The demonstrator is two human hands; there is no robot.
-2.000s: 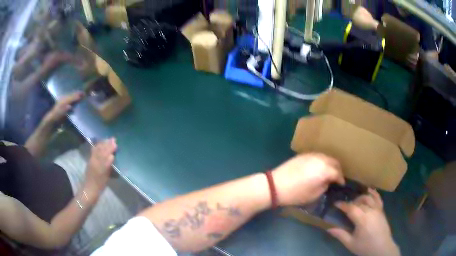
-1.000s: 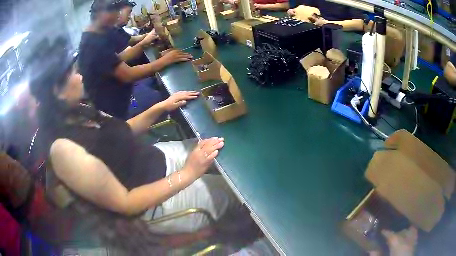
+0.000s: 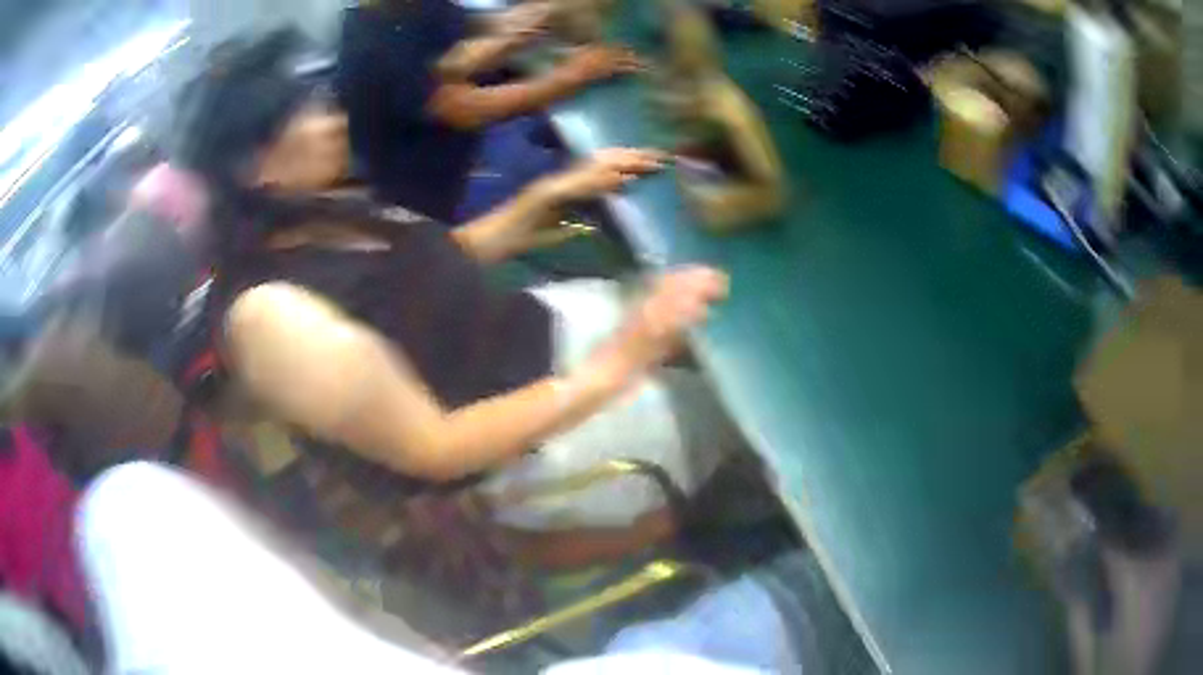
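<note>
The view is badly blurred. A brown carton (image 3: 1148,396) stands at the right edge on the dark green table, its lid raised and partly cut off by the frame. Dark contents show inside it. A blurred shape that looks like my right hand (image 3: 1128,613) is at its front, at the bottom right; its fingers and any hold cannot be made out. My left hand is out of view; only a white sleeve, apparently mine, shows at the bottom left.
A seated person in a dark top (image 3: 396,330) is at the left, hands by the table edge (image 3: 778,481). Another person sits beyond. An open carton (image 3: 739,185), dark cable heap (image 3: 871,79), smaller brown box (image 3: 974,132) and blue tray (image 3: 1049,205) are farther back.
The view has swung left, so my carton has shifted to the right edge. My left forearm, over the carton two seconds ago, is gone from there; a white sleeve now shows bottom left.
</note>
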